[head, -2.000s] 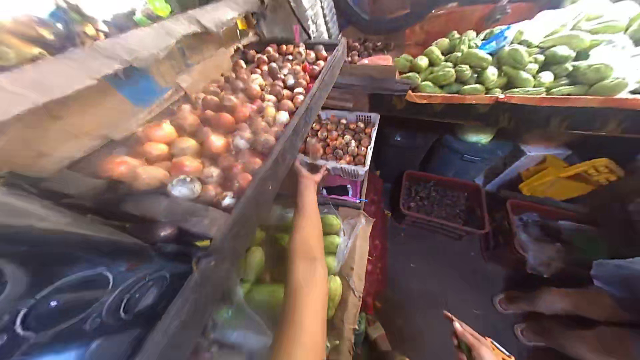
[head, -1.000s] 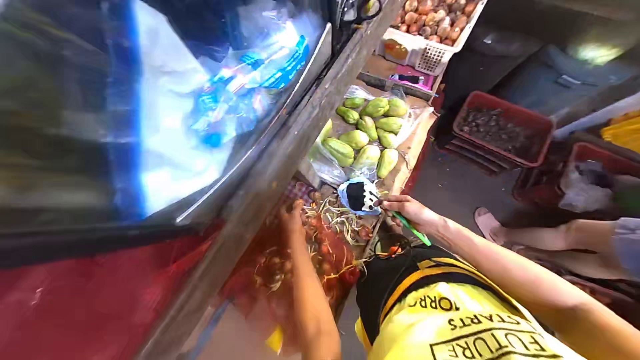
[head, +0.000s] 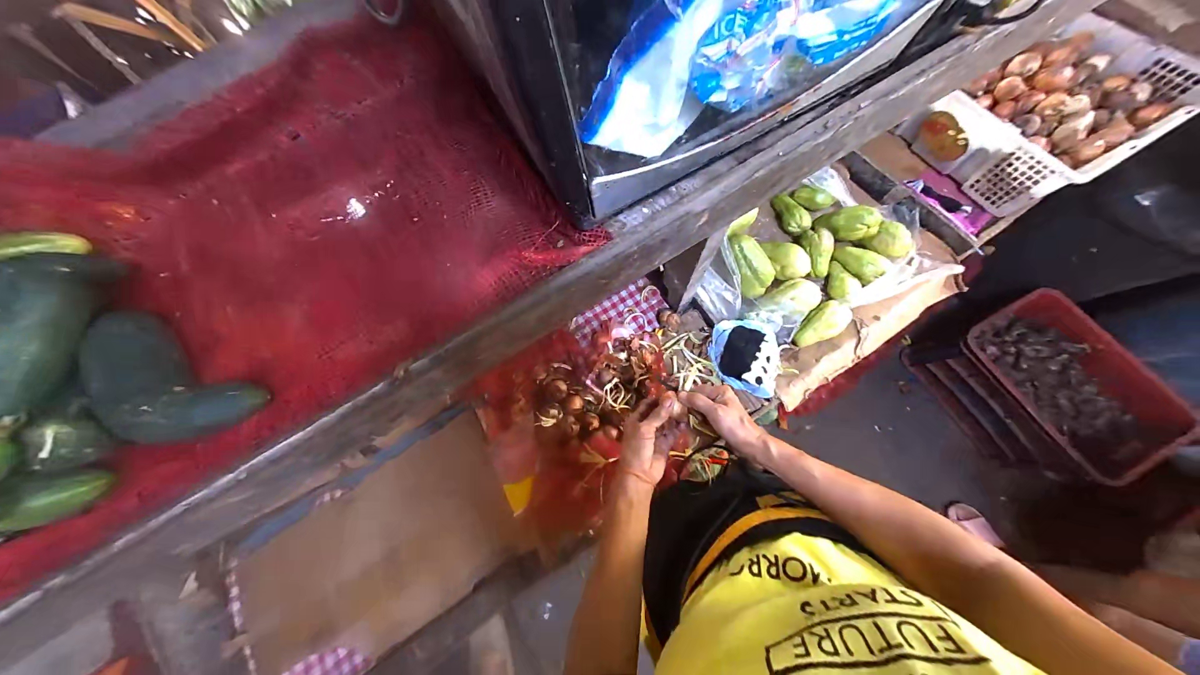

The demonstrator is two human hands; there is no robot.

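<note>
My left hand point(head: 647, 439) and my right hand point(head: 727, 417) meet over a pile of small sprouted onions point(head: 572, 403) on red netting. Fingertips of both hands are close together at what looks like a small onion, blurred and partly hidden. Whether either hand grips it firmly is unclear. Long pale sprouts point(head: 689, 361) lie just beyond the fingers. A blue-rimmed plastic bag with black and white contents point(head: 745, 356) stands beyond my right hand. Green chayotes point(head: 817, 248) lie in clear plastic past it.
A wooden beam point(head: 506, 342) runs diagonally past the onions. Left of it, dark green squashes point(head: 141, 375) lie on red netting point(head: 309, 216), near a black-framed appliance point(head: 562, 112). A white crate of onions point(head: 1078, 103) is at upper right, a red crate point(head: 1078, 384) at right. Another person's foot point(head: 975, 523) shows.
A second ago my right hand held a green-handled thing beside the blue-rimmed bag; that thing is no longer seen in it. My two hands have come together over the onions. The view has shifted left.
</note>
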